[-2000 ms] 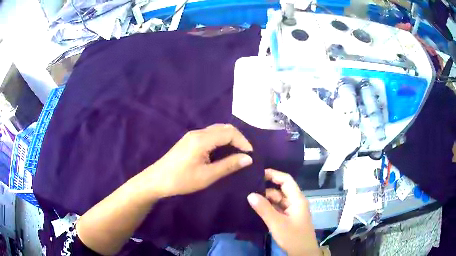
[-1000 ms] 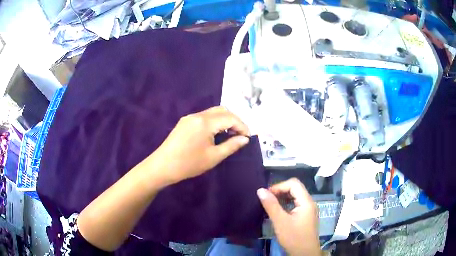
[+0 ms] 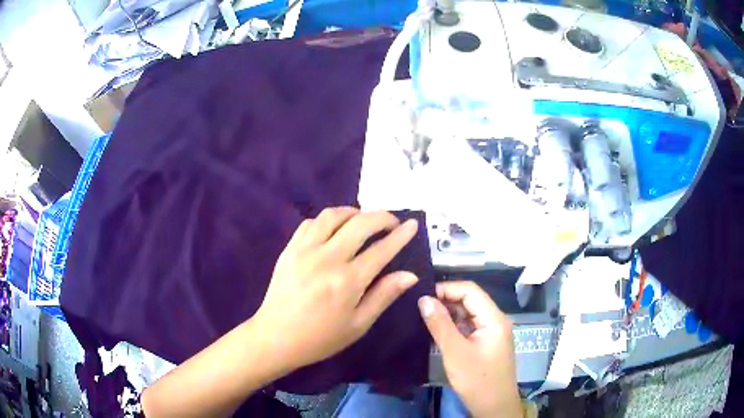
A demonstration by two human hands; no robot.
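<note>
A large dark purple cloth (image 3: 204,163) lies left of the overlock machine (image 3: 489,65) and hangs toward the lap. Its right edge runs beside the machine's pale cloth plate (image 3: 383,163). My left hand (image 3: 334,286) lies on the cloth near this edge, palm down, with fingers spread toward the edge. My right hand (image 3: 477,343) is at the edge lower down, thumb and forefinger pinching the cloth edge. The white slanted front guard (image 3: 522,196) covers part of the needle area, so the presser foot cannot be made out.
A blue plastic crate (image 3: 77,204) stands at the left. Crumpled scraps (image 3: 163,24) lie behind the cloth. A marked ruler strip (image 3: 534,339) runs along the table front, with a white strip (image 3: 567,335) hanging over it. More purple cloth (image 3: 701,245) lies right of the machine.
The purple piece under the machine front has come away to the left. My left hand has gone from pinching the corner to lying spread on the cloth. My right hand has closed on the edge.
</note>
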